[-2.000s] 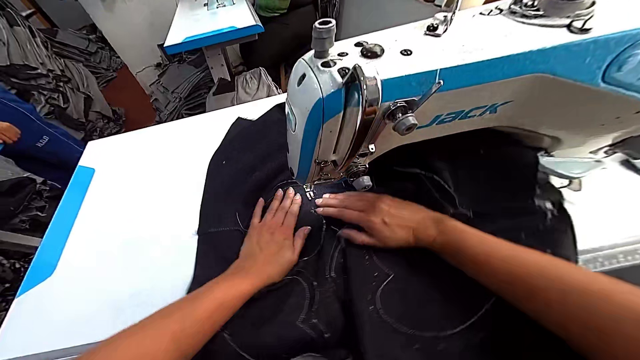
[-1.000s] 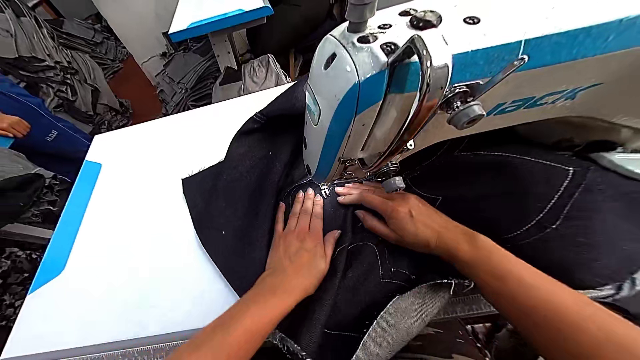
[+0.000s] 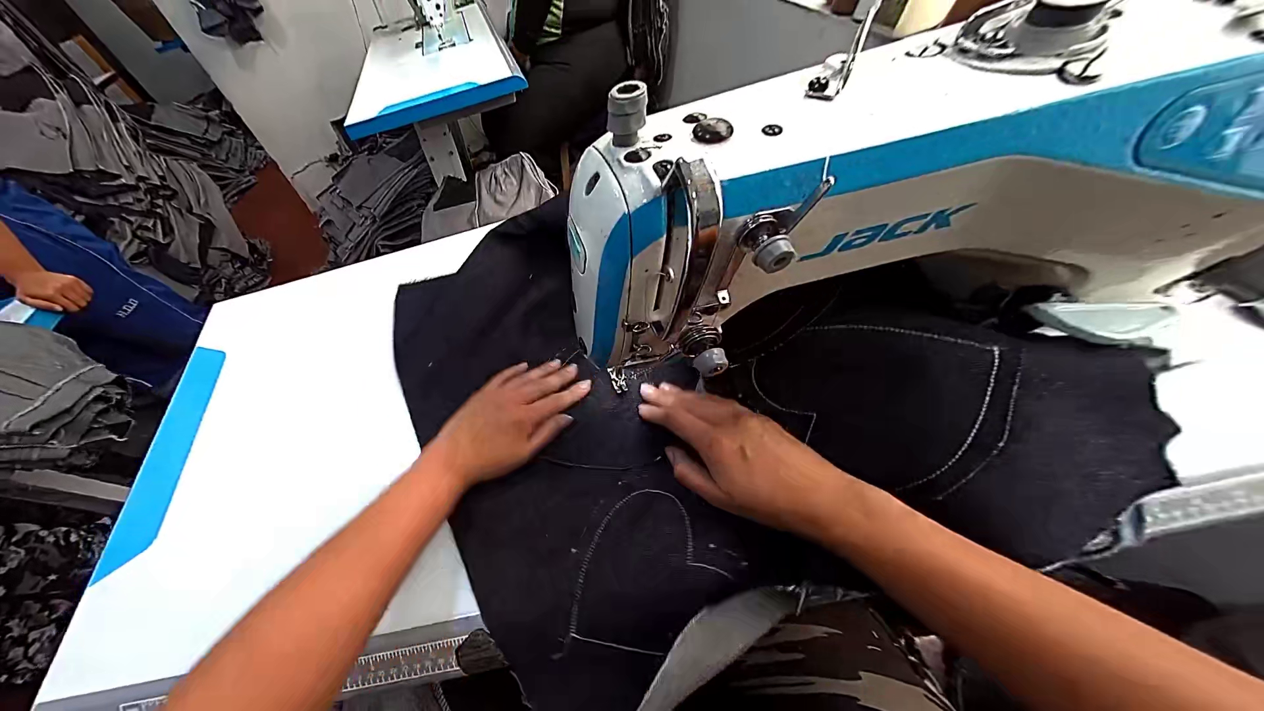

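Dark denim fabric (image 3: 494, 573) with pale stitched curves lies over the sewing table and hangs past its front edge. A white and blue Jack sewing machine (image 3: 879, 232) stands over it, its presser foot (image 3: 618, 380) down at the cloth. My left hand (image 3: 513, 415) rests flat on the denim just left of the foot, fingers slightly spread. To the right of the foot, my right hand (image 3: 741, 449) touches the fabric with its fingertips, thumb apart from the fingers. Whether either hand pinches the cloth is not visible; both press from above.
The white tabletop (image 3: 296, 395) has a blue corner strip and a measuring tape (image 3: 405, 667) along its front edge. Another person's hand (image 3: 54, 291) is at the far left, near stacked grey cloth (image 3: 49, 395). Behind stand a second sewing table (image 3: 434, 74) and piles of garments (image 3: 380, 197).
The denim has shifted and turned under the machine, showing a stitched curve in front of my hands. My left hand is now farther from my right hand, to the left of the foot.
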